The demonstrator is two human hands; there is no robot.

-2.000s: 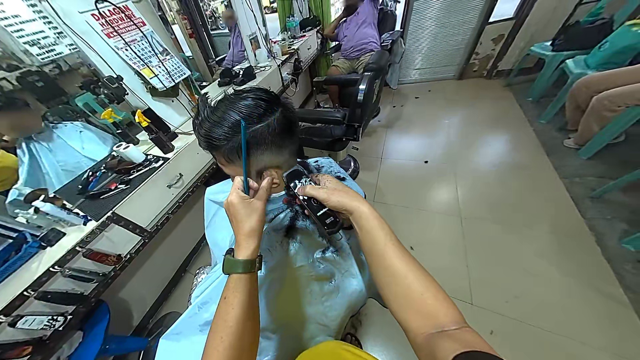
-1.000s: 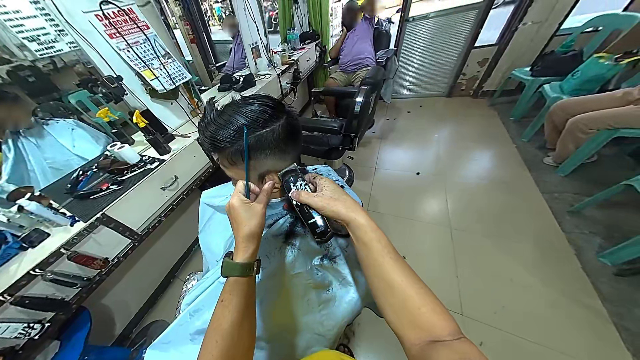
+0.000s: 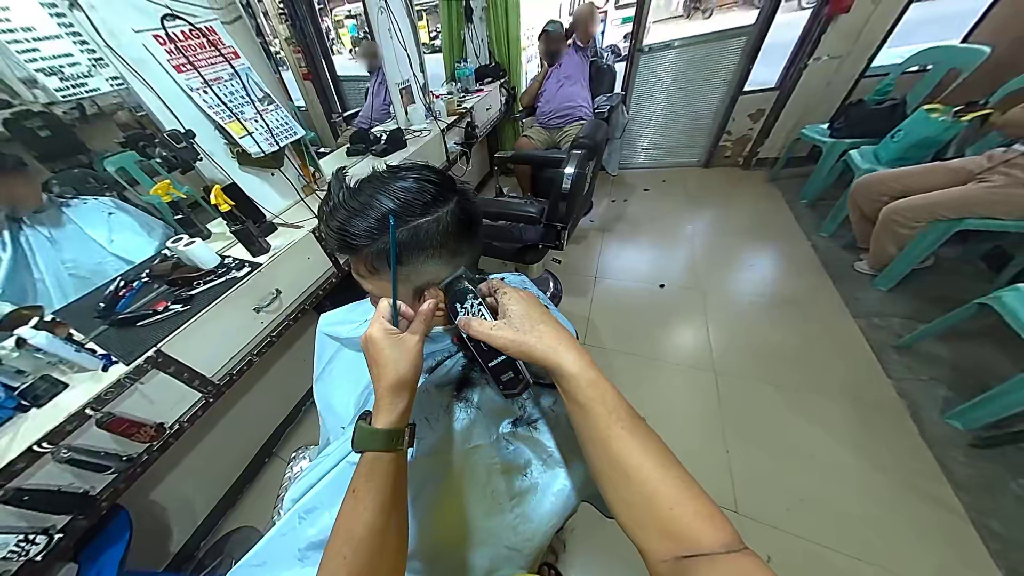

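A seated person with wet, combed dark hair (image 3: 408,204) wears a light-blue barber cape (image 3: 488,456) with cut hair scattered on it. My left hand (image 3: 394,352) holds a thin blue comb (image 3: 393,260) upright beside the head, and its fingertips are at the person's ear (image 3: 434,298). My right hand (image 3: 524,324) grips a black hair clipper (image 3: 488,340), its blade end up behind the ear at the edge of the hair. Whether the blade touches the skin I cannot tell.
On the left runs a counter with a drawer (image 3: 256,304), a black mat (image 3: 128,336) holding scissors and tools, and spray bottles (image 3: 238,220). A black barber chair (image 3: 552,188) stands beyond the cape. Another person (image 3: 564,88) sits at the back; green plastic chairs (image 3: 932,244) line the right.
Both hands stay close to the ear with the comb and the clipper held. The seated person at the back has moved an arm.
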